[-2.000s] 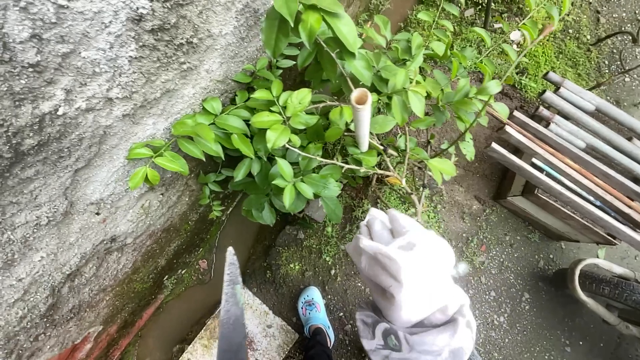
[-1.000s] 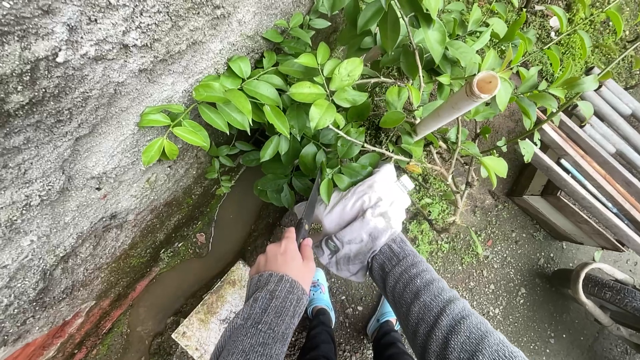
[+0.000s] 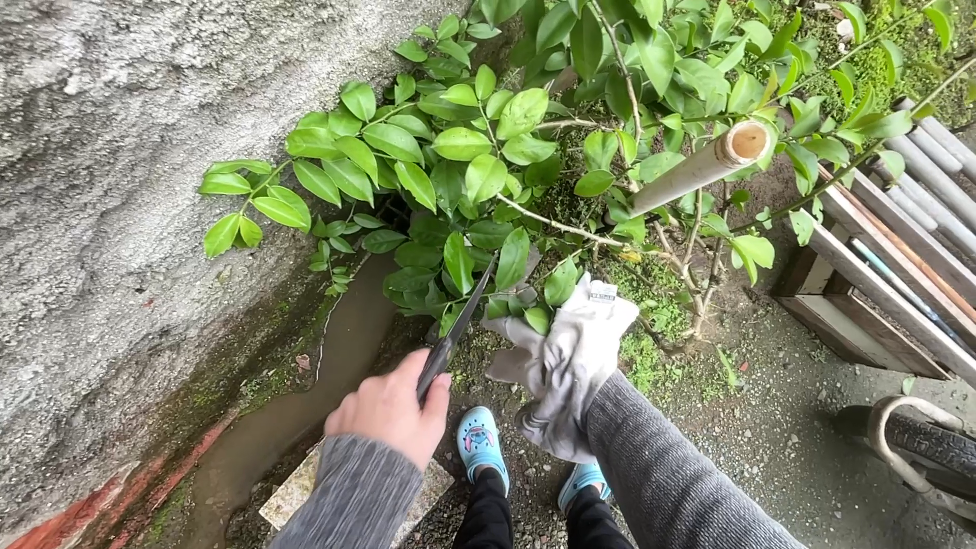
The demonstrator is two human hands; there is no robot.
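My left hand point(image 3: 396, 404) grips the dark handle of a knife point(image 3: 457, 328), its blade pointing up and right to the leaves of a green shrub point(image 3: 465, 145). A whitish-grey cloth or loose glove point(image 3: 583, 343) with a small printed tag covers my right hand point(image 3: 564, 366), just right of the blade and against the lower leaves; the fingers are hidden, so their grip cannot be told. A thin bare branch point(image 3: 564, 225) runs above the cloth to woody stems point(image 3: 698, 290). A pale hollow tube point(image 3: 690, 179) stands tilted among the leaves.
A rough concrete wall point(image 3: 152, 152) rises at left, above a muddy water channel point(image 3: 305, 412). A stone slab point(image 3: 427, 496) lies by my feet in blue clogs point(image 3: 482, 442). At right are a wooden frame point(image 3: 846, 335) with several pipes point(image 3: 945, 206) and a wheel point(image 3: 926, 450).
Two seconds ago the blade pointed up at the bottom, away from the leaves, and the cloth was below the shrub. Both moved up to the lower leaves; since one second ago the cloth has shifted slightly right.
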